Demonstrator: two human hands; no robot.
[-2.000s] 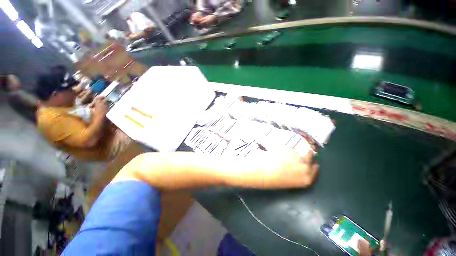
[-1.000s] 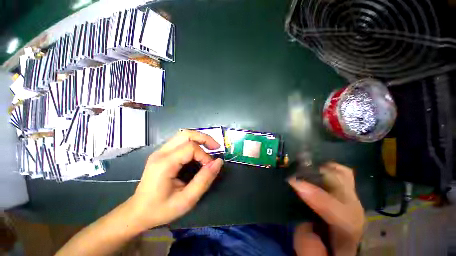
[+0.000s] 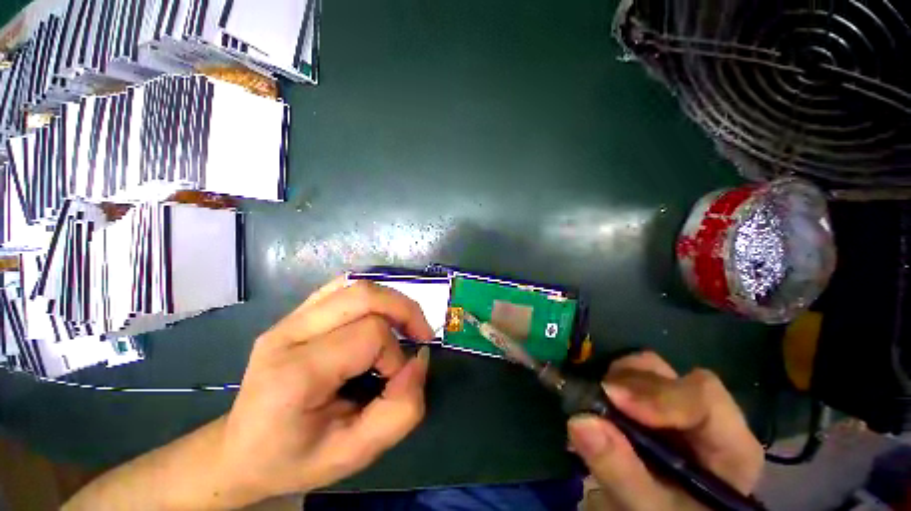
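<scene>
A green circuit board (image 3: 544, 321) lies flat on the dark green bench top, with a white-backed LCD module (image 3: 425, 297) at its left end. An orange-gold flex tail (image 3: 455, 319) shows where they meet. My right hand (image 3: 664, 424) holds a soldering iron (image 3: 539, 369) like a pen, its tip at or just beside the flex tail. My left hand (image 3: 340, 384) is at the module, thumb and index finger pinched near its right lower corner. A thin solder wire (image 3: 150, 387) runs from the left towards this hand; at the fingertips it is hard to make out.
Rows of stacked LCD modules (image 3: 245, 135) stand at the left. A black fan with a spiral guard (image 3: 799, 80) is at the upper right. Below it sits a red-and-white tin of metal wool (image 3: 759, 250). A black unit with a yellow piece (image 3: 802, 349) is at the right edge.
The view first swung from the conveyor and stacks to the board, then shifted slightly. My left hand left the stacks for the module. The iron moved from right of the board onto the flex tail area.
</scene>
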